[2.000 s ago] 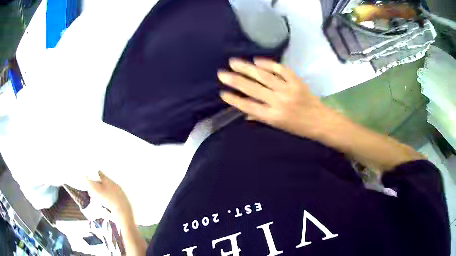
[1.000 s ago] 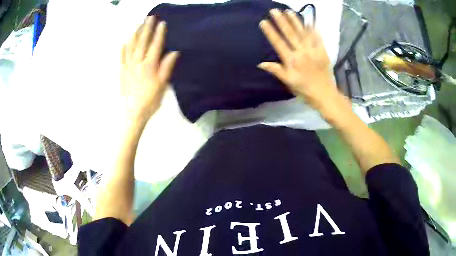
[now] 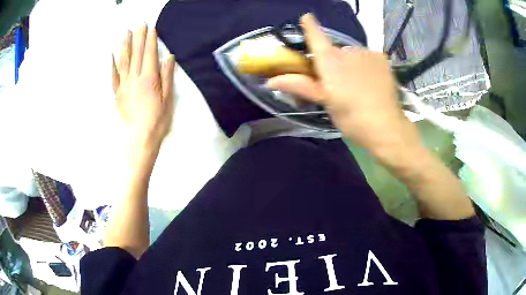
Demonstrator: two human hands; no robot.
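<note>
The dark navy bodice (image 3: 193, 37) lies on the table, joined to the white skirt (image 3: 187, 155) at its left. My right hand (image 3: 360, 86) grips the handle of the steam iron (image 3: 259, 60), which is over the bodice's right part with its pointed tip to the left. Whether the soleplate touches the cloth cannot be told. My left hand (image 3: 141, 86) lies on the white cloth left of the bodice, fingers apart, holding nothing. A thin black strap shows at the top right of the bodice.
The grey iron rest pad (image 3: 467, 72) with dark bars is at the right. The white-wrapped hose (image 3: 429, 112) and a blurred dark cord run from the iron to the right. A brown woven basket (image 3: 29, 222) is at the lower left. Pale cloth (image 3: 496, 161) hangs at the right.
My right hand has taken the iron from the grey pad and brought it left over the bodice. My left hand has moved off the bodice's left edge onto the white cloth.
</note>
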